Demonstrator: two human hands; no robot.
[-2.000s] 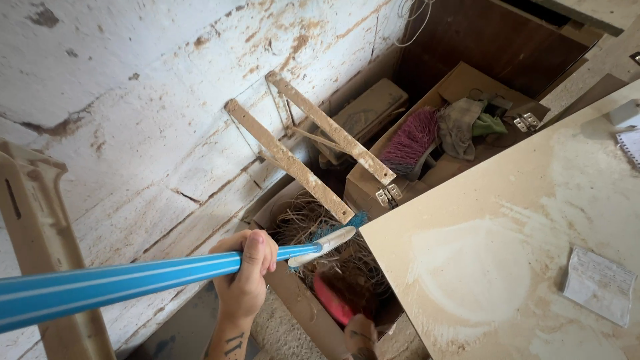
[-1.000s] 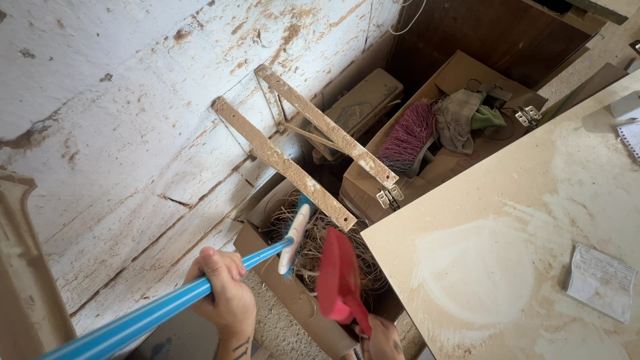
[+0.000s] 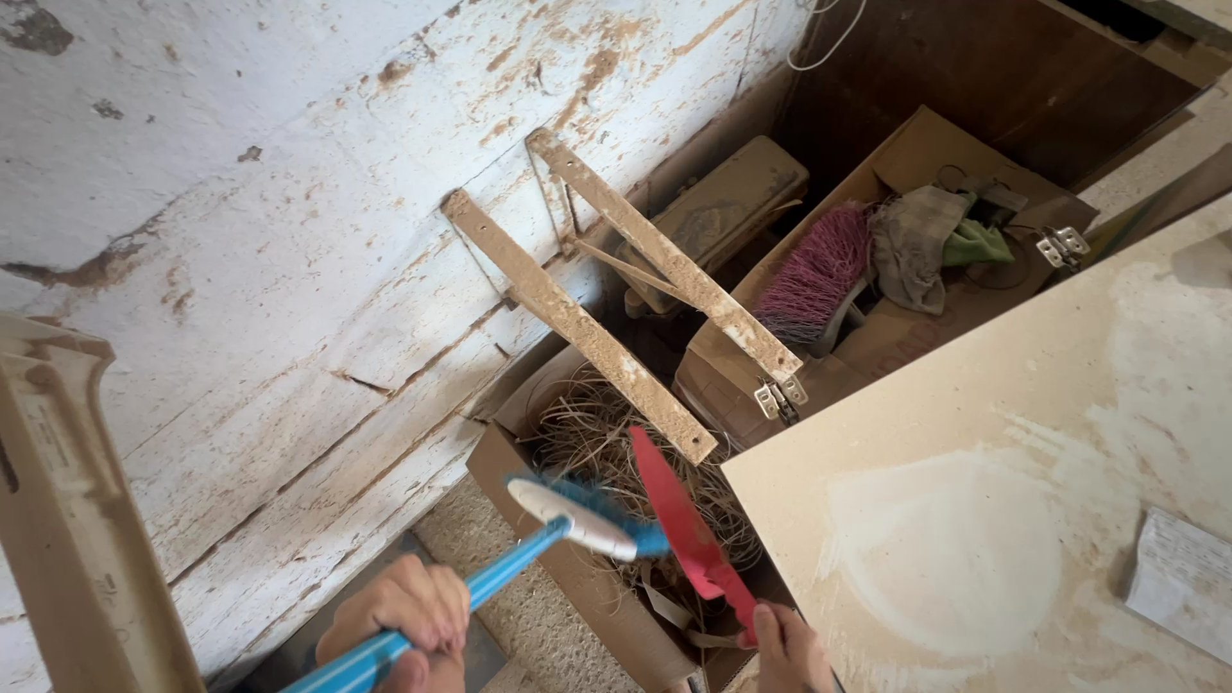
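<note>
My left hand (image 3: 409, 616) is closed around the blue, light-striped handle of a broom (image 3: 577, 520), whose white head with blue bristles hangs over an open cardboard box (image 3: 568, 568). That box holds a tangle of dry, wiry strands (image 3: 597, 433). At the lower right my right hand (image 3: 789, 645) grips the handle of a red plastic dustpan (image 3: 688, 515), seen nearly edge-on above the same box. The broom's bristles are close to the dustpan; whether they touch, I cannot tell.
Two dusty metal shelf brackets (image 3: 597, 346) stick out from the stained white wall (image 3: 289, 241). A pale board tabletop (image 3: 943, 539) with hinges borders the box on the right. Behind are another cardboard box (image 3: 914, 144) with a purple brush head (image 3: 818, 269) and rags, and a dusty case (image 3: 731, 207).
The broom head, up beside the bracket's end two seconds ago, is now lower and nearer the box's front. The dustpan, low in the box at first, has come up and turned edge-on.
</note>
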